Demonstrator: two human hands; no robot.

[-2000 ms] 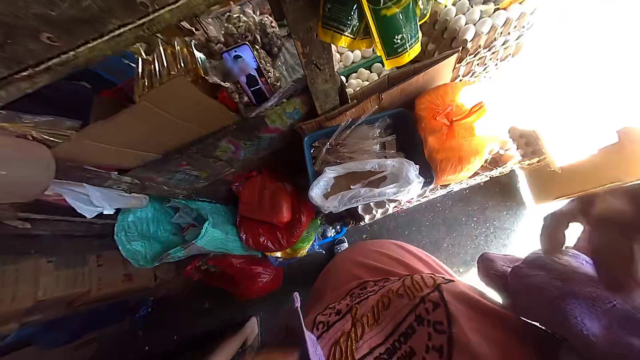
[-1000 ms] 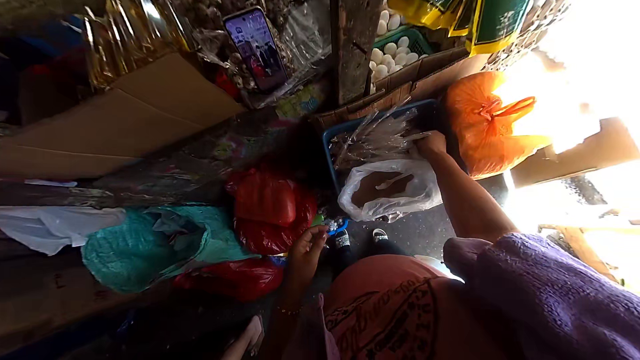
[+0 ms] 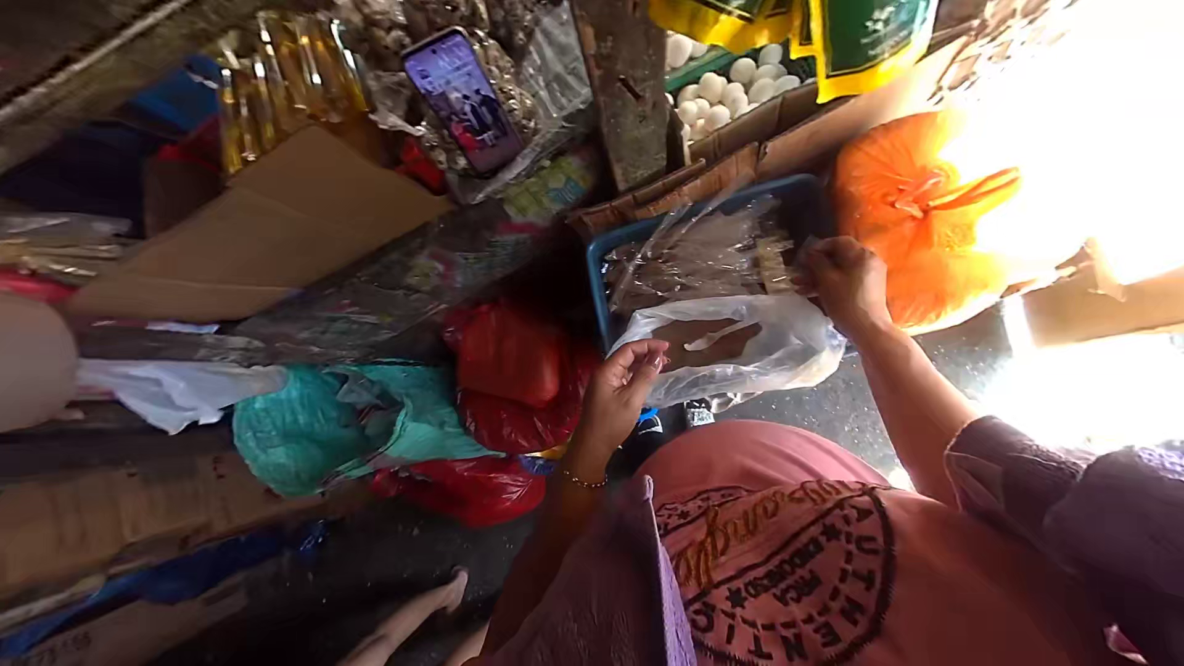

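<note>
My right hand (image 3: 844, 277) is at the right end of a blue plastic basket (image 3: 599, 277), its fingers curled at the edge of clear plastic packets (image 3: 703, 254); whether it grips one I cannot tell. My left hand (image 3: 629, 384), with a bracelet at the wrist, is raised at the left rim of a white translucent plastic bag (image 3: 786, 356), thumb and fingertips close together. Whether it pinches the bag's film is unclear. The bag lies open at the near side of the basket, with something brown inside. An orange plastic bag (image 3: 888, 194), knotted, sits just right of my right hand.
White eggs (image 3: 731, 92) lie behind a wooden post (image 3: 629, 92). A lit phone (image 3: 462, 102) rests on goods at the upper left, near a cardboard flap (image 3: 268, 231). Red bags (image 3: 509, 361) and a green bag (image 3: 305, 430) are at left. Another person's bare leg (image 3: 407, 624) shows below.
My left hand has moved up and right to the white bag's rim. Two seconds ago my right hand was at the far right; it has since come to the basket and stays there.
</note>
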